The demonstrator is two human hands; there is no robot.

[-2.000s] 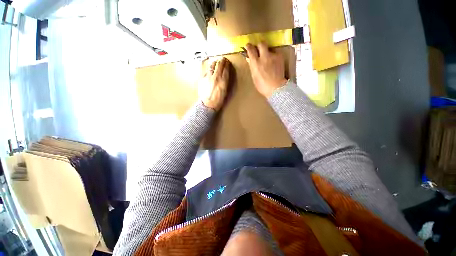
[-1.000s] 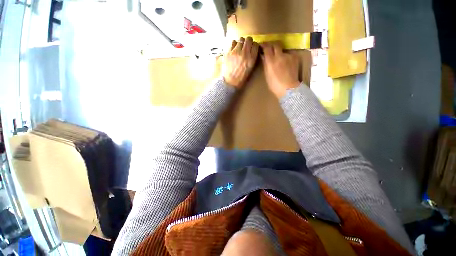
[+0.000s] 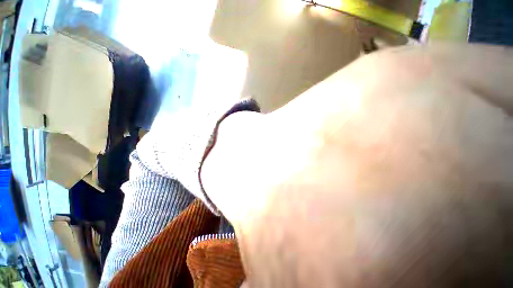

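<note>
My left hand (image 3: 365, 185) is very close to the camera, blurred and overexposed, and fills the lower right. Its fingers are cut off or cannot be made out, so its hold cannot be told. My right hand is not visible. The tan cut panel (image 3: 298, 56) lies flat behind my left hand, which hides its lower right part. The yellow guide strip (image 3: 377, 15) with a dark right end lies across the panel at the top. A small dark thing (image 3: 368, 46) shows beside my hand, too unclear to name.
The glaring white machine bed (image 3: 169, 34) is left of the panel. A stack of tan panels (image 3: 79, 84) with dark sides stands at the left. Part of a yellow piece (image 3: 450, 22) shows at the top right, with a dark grey surface (image 3: 490, 22) beyond.
My left hand has left the guide strip and come up close to the camera. The view has shifted and tilted; the machine head and my right hand are no longer visible.
</note>
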